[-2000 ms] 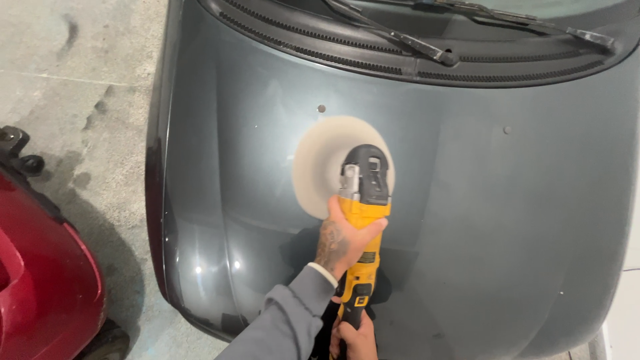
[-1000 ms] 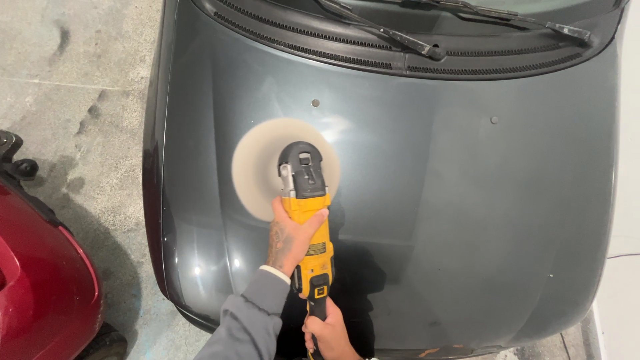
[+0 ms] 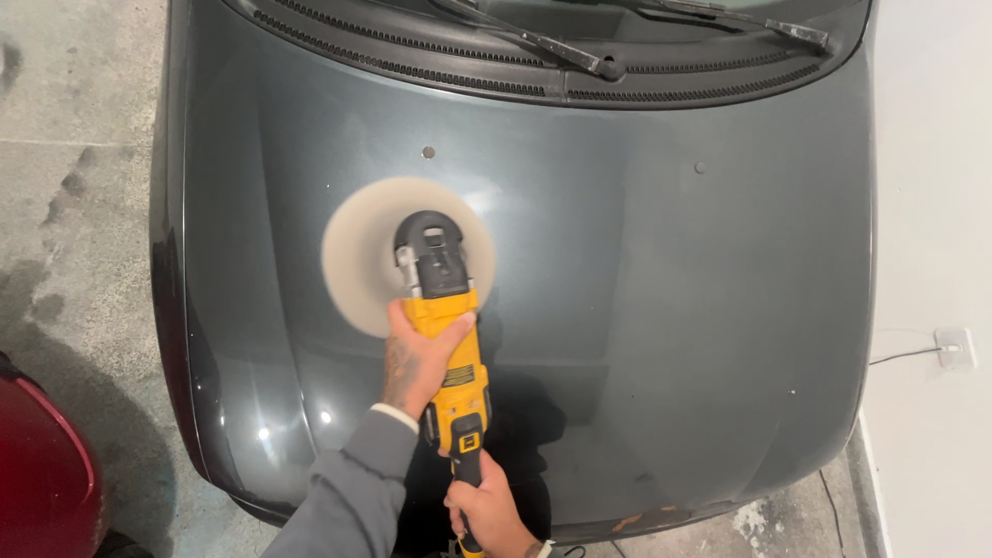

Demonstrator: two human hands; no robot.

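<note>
A yellow and black rotary polisher (image 3: 459,368) lies over the dark grey car hood (image 3: 566,256), its head pointing toward the windshield. Its round whitish polishing pad (image 3: 356,263) is blurred as if spinning and rests on the hood's left half. My left hand (image 3: 418,356), in a grey sleeve, grips the yellow body just behind the black head. Around the black rear handle, near the bottom edge, my right hand (image 3: 488,504) is closed; some of its fingers are hidden.
Wiper arms (image 3: 570,56) and a black cowl grille (image 3: 434,68) border the hood at the top. Part of a red vehicle (image 3: 46,465) shows at lower left on the concrete floor (image 3: 85,201). At right is a white wall (image 3: 930,194) with a cable at an outlet (image 3: 955,349).
The polisher, with both hands on it, first moved left across the hood between the two earlier frames. Since one second ago it has shifted slightly away from the windshield. Both hands have kept hold.
</note>
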